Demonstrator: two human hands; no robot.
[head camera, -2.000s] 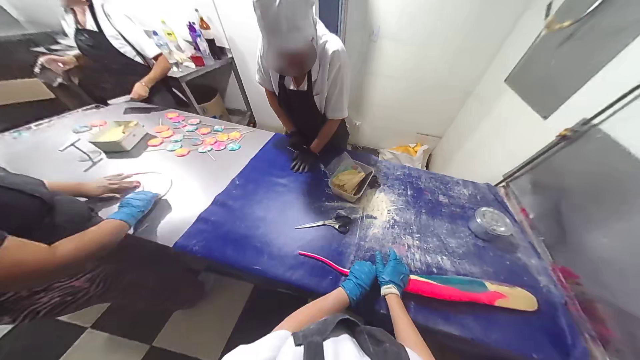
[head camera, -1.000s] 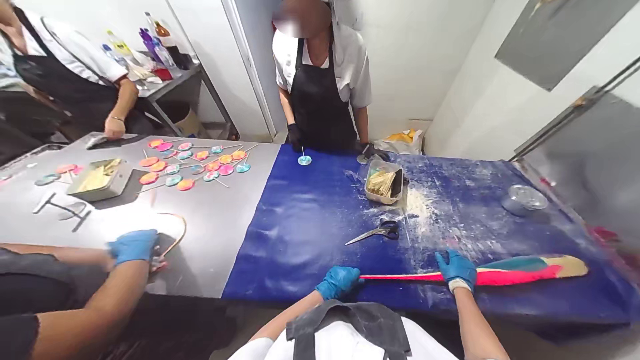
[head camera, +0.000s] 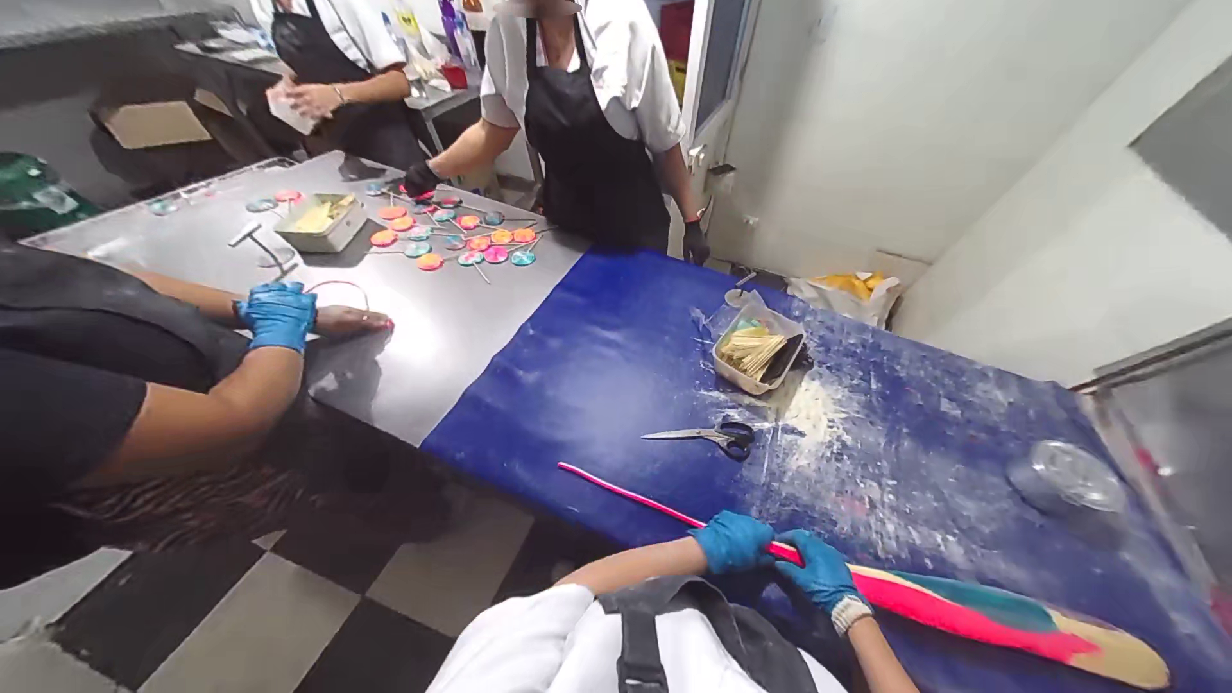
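A thick roll of pink, teal and cream pulled candy (head camera: 991, 611) lies on the blue table cover and narrows leftward into a thin pink rope (head camera: 626, 493). My left hand (head camera: 733, 542), in a blue glove, is on the narrow part, the thin end reaching out beyond it. Close beside it my right hand (head camera: 818, 570), also blue-gloved, grips the candy where it starts to thicken. Black-handled scissors (head camera: 717, 437) lie above the rope, blades toward the left. Behind them sits a plastic tub of wooden sticks (head camera: 756, 351).
Round lollipops (head camera: 478, 243) and a box (head camera: 322, 226) lie on the metal table at left. A co-worker's gloved hand (head camera: 277, 316) works there; another person (head camera: 597, 125) stands across, reaching to the lollipops. White powder (head camera: 813, 414) and a clear round container (head camera: 1068, 476) are on the blue cover.
My hands, apart on the candy one second ago, are now close together. The person across has moved left and reaches to the lollipops. The view has swung left.
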